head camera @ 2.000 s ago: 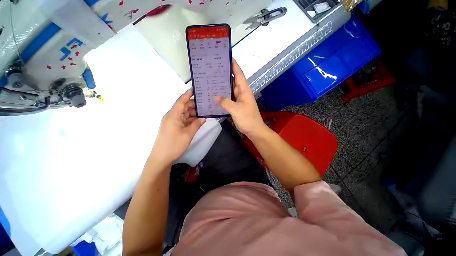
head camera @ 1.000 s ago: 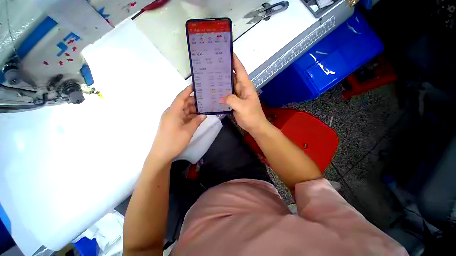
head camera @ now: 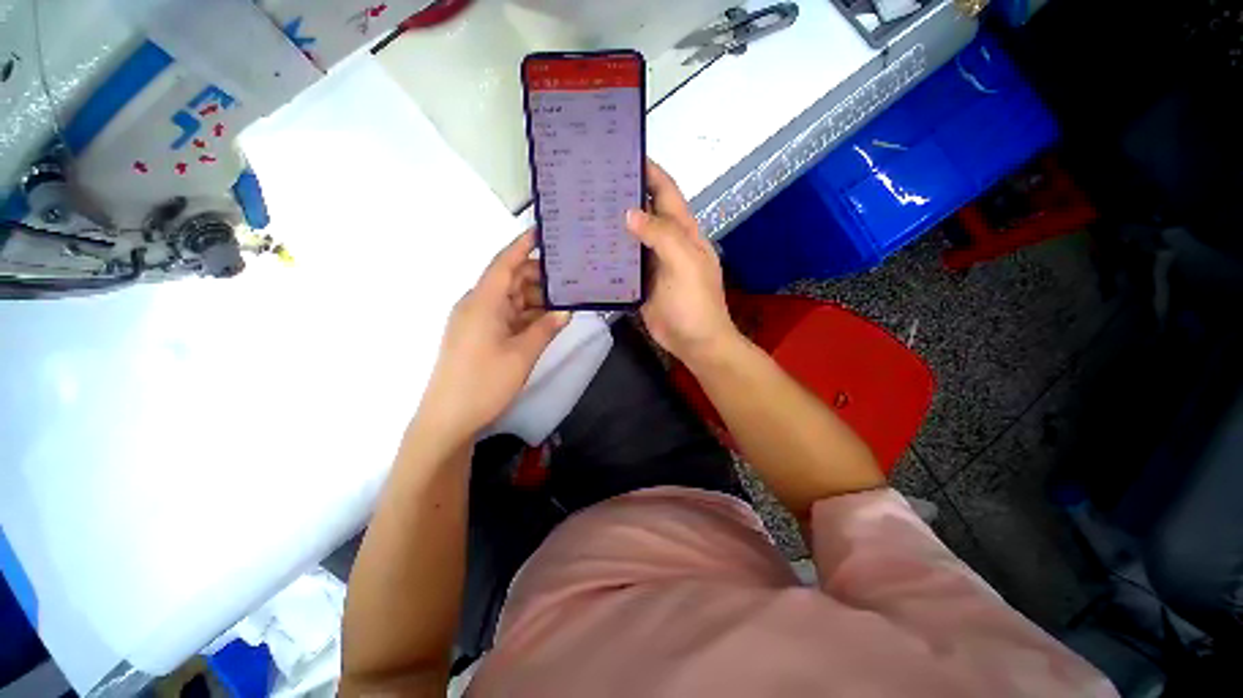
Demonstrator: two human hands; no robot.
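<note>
A smartphone (head camera: 586,184) with a dark edge, a red top bar and rows of figures is held upright over the table's front edge. My left hand (head camera: 494,334) holds its lower left side. My right hand (head camera: 678,266) holds its lower right side, with the thumb on the screen's right edge. A white fabric panel (head camera: 273,396) lies over the table at the left, with a corner hanging beside my left hand. Glare hides its detail.
Sewing machine parts (head camera: 205,246) stand at the left. Metal snips (head camera: 739,30) lie at the back right, near a grey tray (head camera: 879,17). A ruler strip (head camera: 818,137) runs along the edge. A blue bin (head camera: 900,171) and red stool (head camera: 838,382) stand right.
The rows on the phone screen have scrolled up. My right thumb has moved up to the screen's right edge. Both hands still hold the phone; the whole view has shifted slightly.
</note>
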